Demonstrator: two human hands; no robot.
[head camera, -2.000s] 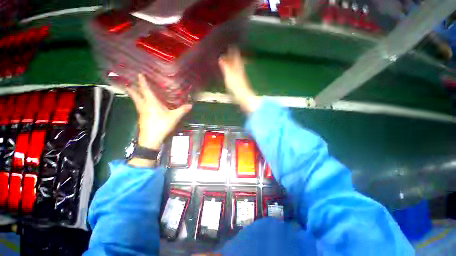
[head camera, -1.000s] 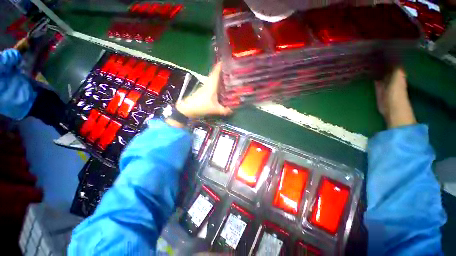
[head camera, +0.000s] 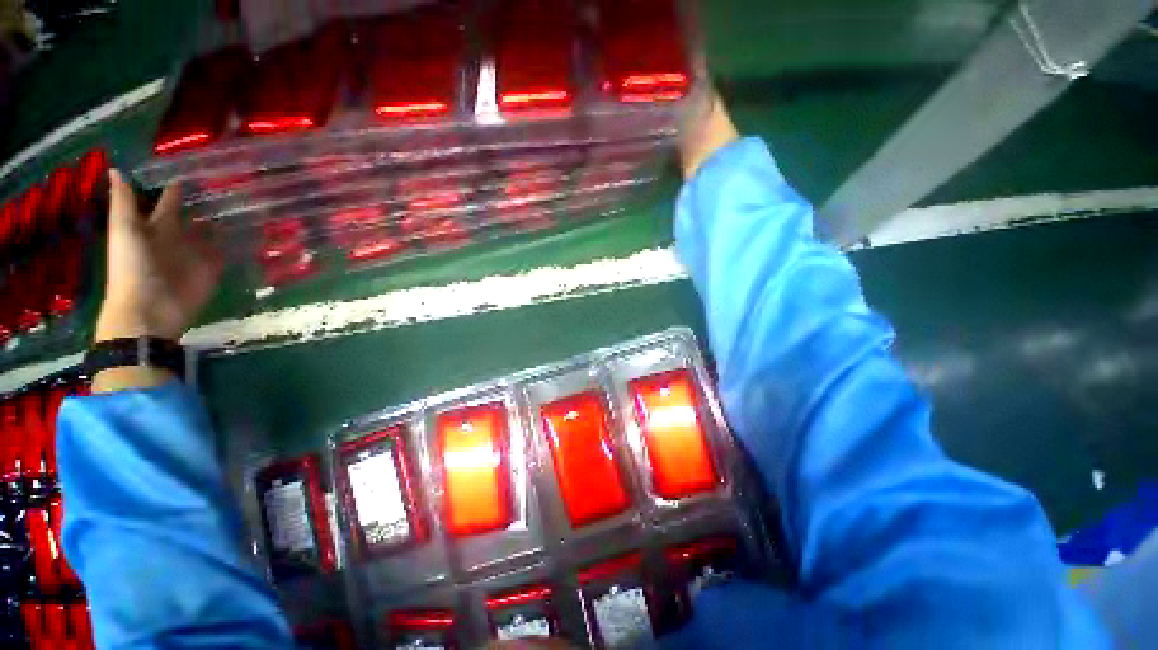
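Observation:
My left hand (head camera: 155, 260) and my right hand (head camera: 706, 127) hold a stack of clear blister trays (head camera: 419, 191) between them by its two ends, over the green conveyor. Red units show in the top tray and through the lower layers. My right fingers are mostly hidden at the stack's end. Nearer me lies a clear tray (head camera: 540, 368) with two rows. Its far row has three units red side up, such as the middle red unit (head camera: 585, 457), and two with white labels up (head camera: 380, 493). The near row is partly cut off by my sleeve and the picture's edge.
At the left edge is the parts tray with black film and red parts (head camera: 45, 540). Further red parts (head camera: 57, 241) lie on the conveyor at the far left. A pale metal post (head camera: 978, 114) slants across the upper right. A white rail (head camera: 483, 295) runs along the conveyor.
The view has turned, so the stack now shows further left and more level. Both hands are still at its ends. The person's arm seen earlier at the far left is out of view.

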